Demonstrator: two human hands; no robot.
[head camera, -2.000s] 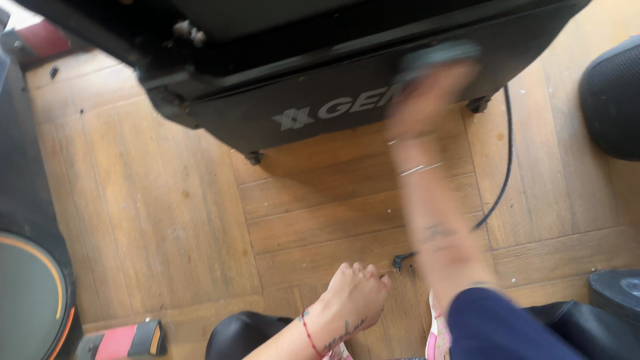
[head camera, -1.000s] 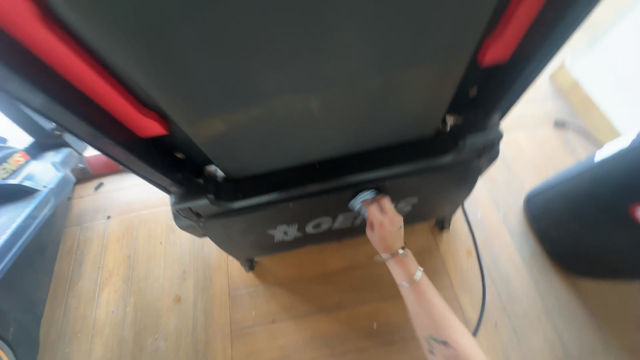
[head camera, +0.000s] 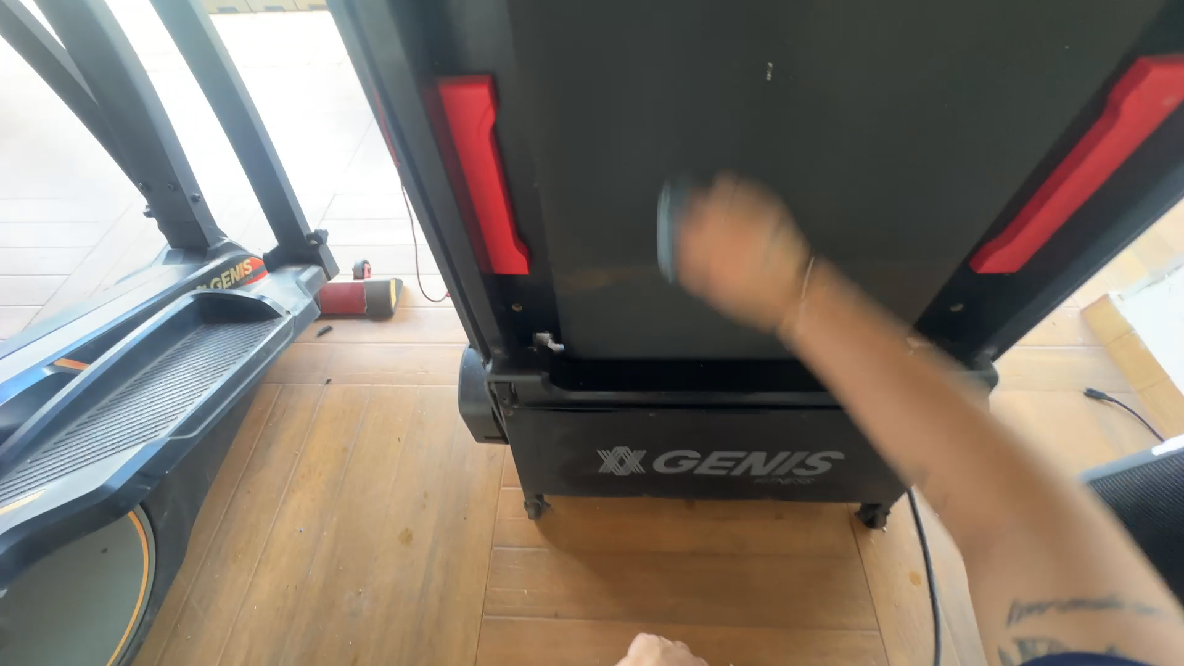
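My right hand is blurred and closed around a blue-grey object, perhaps a cloth or sponge. It is over the dark belt of an upright folded treadmill, between two red side pieces; whether the object touches the belt cannot be told. Below lies the treadmill's black front cover, which bears the maker's name Genis. Only the knuckles of my left hand show at the bottom edge, low over the wooden floor; its fingers are hidden.
An elliptical trainer with a ribbed pedal stands at left. Behind it lies a red and black cylindrical part on the floor. A black power cable runs down from the treadmill's right side. At far right are another cable end and a dark mesh-covered object.
My right hand has moved from the treadmill's lettered cover up to the belt, holding the blue-grey object. The view has tilted up, and my left hand shows only at the bottom edge.
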